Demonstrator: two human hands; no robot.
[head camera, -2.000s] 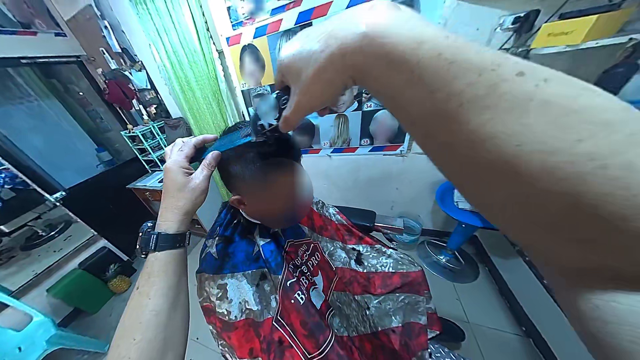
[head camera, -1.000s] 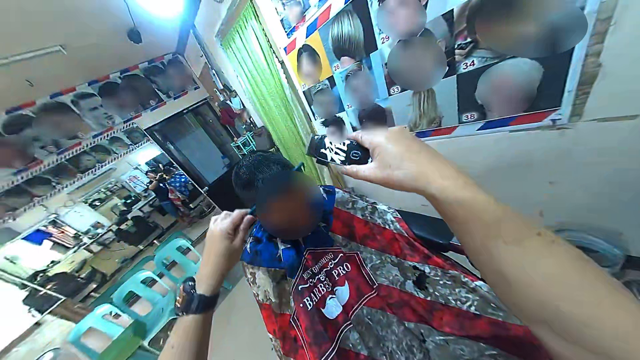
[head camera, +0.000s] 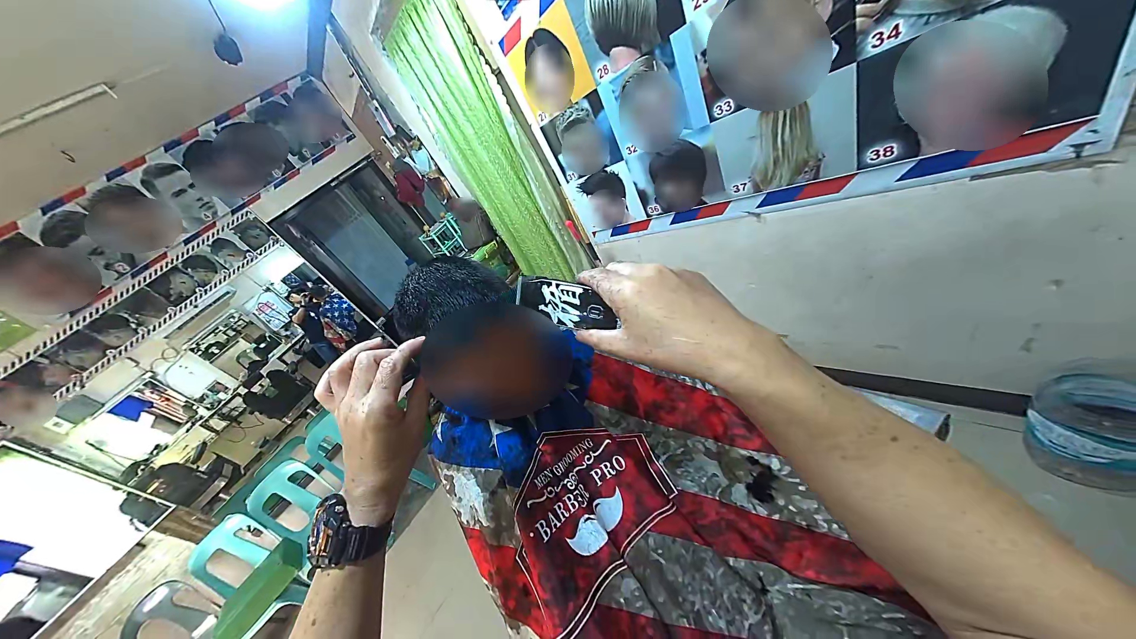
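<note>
A person with short dark hair (head camera: 450, 288) sits in front of me under a barber's cape (head camera: 612, 532) patterned in red, blue and camouflage. My right hand (head camera: 666, 324) grips a black hair clipper (head camera: 568, 303) with white markings, its head end at the side of the person's head. On the opposite side of the head is my left hand (head camera: 377, 399), its fingers bent together close to the ear; whether it holds anything is hidden. A watch (head camera: 342, 532) is on my left wrist. Dark hair clippings (head camera: 761, 482) lie on the cape.
Green plastic chairs (head camera: 235, 550) stand at the lower left. Behind the seated person hangs a green curtain (head camera: 484, 133), beside a haircut poster (head camera: 799, 191) on the wall. A large mirror (head camera: 213, 346) is at the left. A round clear container (head camera: 1083, 426) stands at the right edge.
Two seconds ago a blue comb was in my left hand at the hair; it no longer shows. My right hand has moved from the top of the head to its side. The view has turned.
</note>
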